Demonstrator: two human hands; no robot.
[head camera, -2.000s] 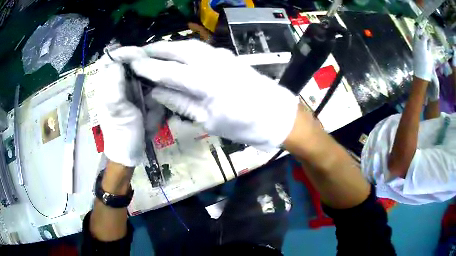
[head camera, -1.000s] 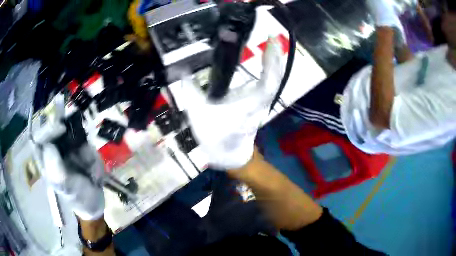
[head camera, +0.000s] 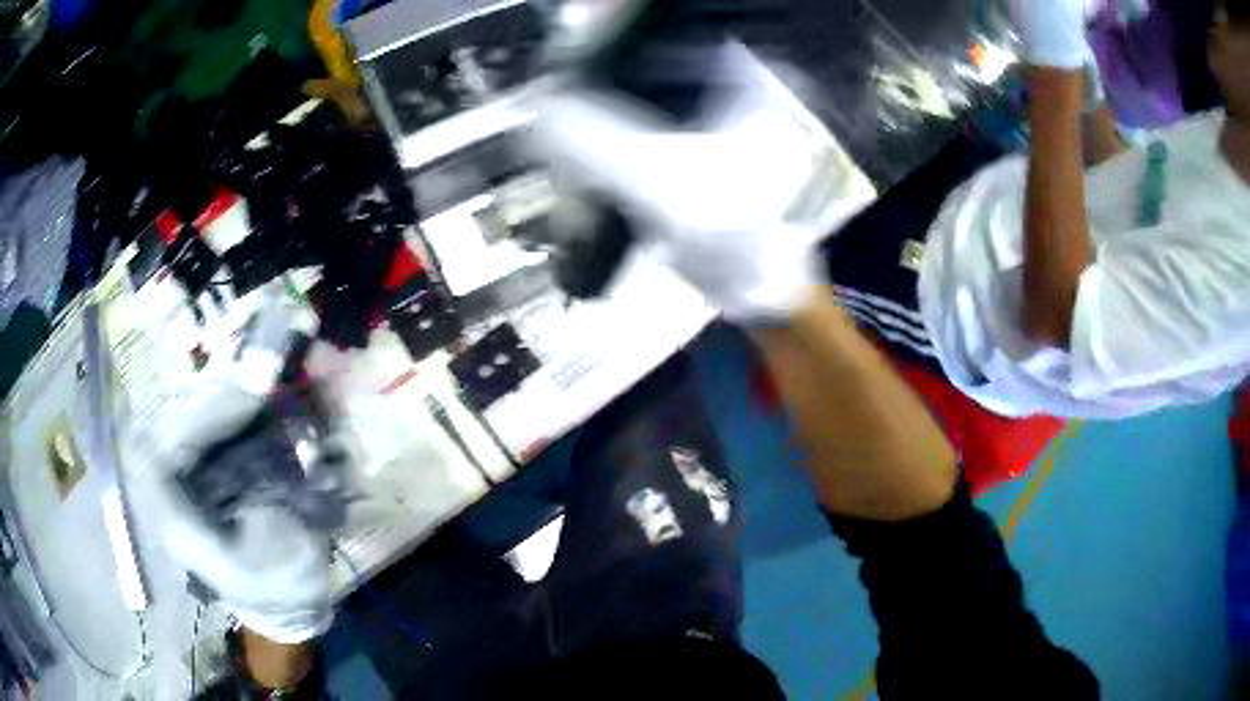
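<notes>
My left hand (head camera: 254, 514), in a white glove and blurred, is at the lower left, closed around a dark fitting (head camera: 240, 466); its exact shape is unclear. My right hand (head camera: 706, 185), gloved and strongly blurred, is right of the screw feeder (head camera: 466, 137). It grips the black electric screwdriver (head camera: 672, 62), whose blurred dark body shows above the hand. The tip cannot be made out. Small black fittings (head camera: 370, 260) lie heaped mid-bench between the hands.
Silver-grey metal strips (head camera: 117, 527) lie at the left. A flat black piece (head camera: 494, 367) lies near the bench's front edge. A clear plastic bag (head camera: 39, 226) and yellow tape roll (head camera: 329, 44) are behind. A co-worker (head camera: 1083, 274) is at the right, beside a red stool (head camera: 1008, 431).
My hands have moved apart from beside each other. My right hand has taken hold of the screwdriver and moved slightly right since one second ago. The view has shifted right and tilted.
</notes>
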